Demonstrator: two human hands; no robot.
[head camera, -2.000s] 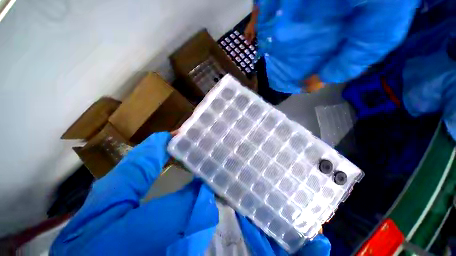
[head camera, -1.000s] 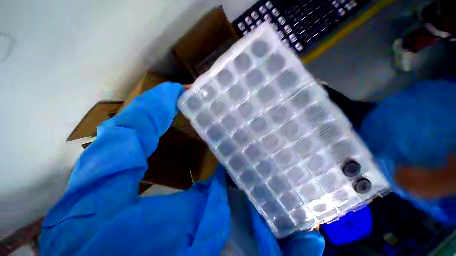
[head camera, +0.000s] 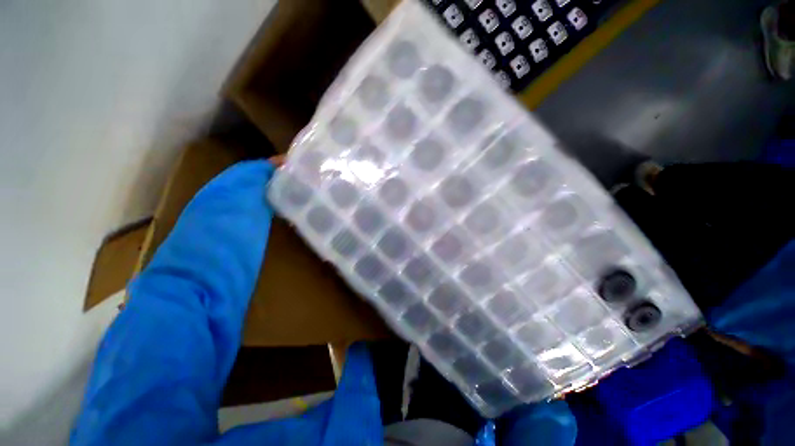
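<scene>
A stack of clear blister trays (head camera: 453, 209) with rows of round pockets is held out in front of me, tilted. Two round black parts (head camera: 618, 285) sit side by side in pockets near its right corner; the other pockets in view show no black part. My left hand (head camera: 278, 160) holds the stack's left corner; only a bit of the fingers shows past the blue cuff. My right hand is hidden under the stack's lower edge; only its blue sleeve shows there.
Open brown cartons (head camera: 296, 287) stand by the white wall at left, under the stack. A black tray with rows of small light pieces (head camera: 521, 28) lies at the top, beside a yellow floor line. A blue bin (head camera: 658, 392) is at lower right. Another person's blue sleeve (head camera: 758, 296) is at right.
The view has moved in over the cartons, and the stack has come along, looking larger and closer. The standing person in blue seen earlier has left the top of the view.
</scene>
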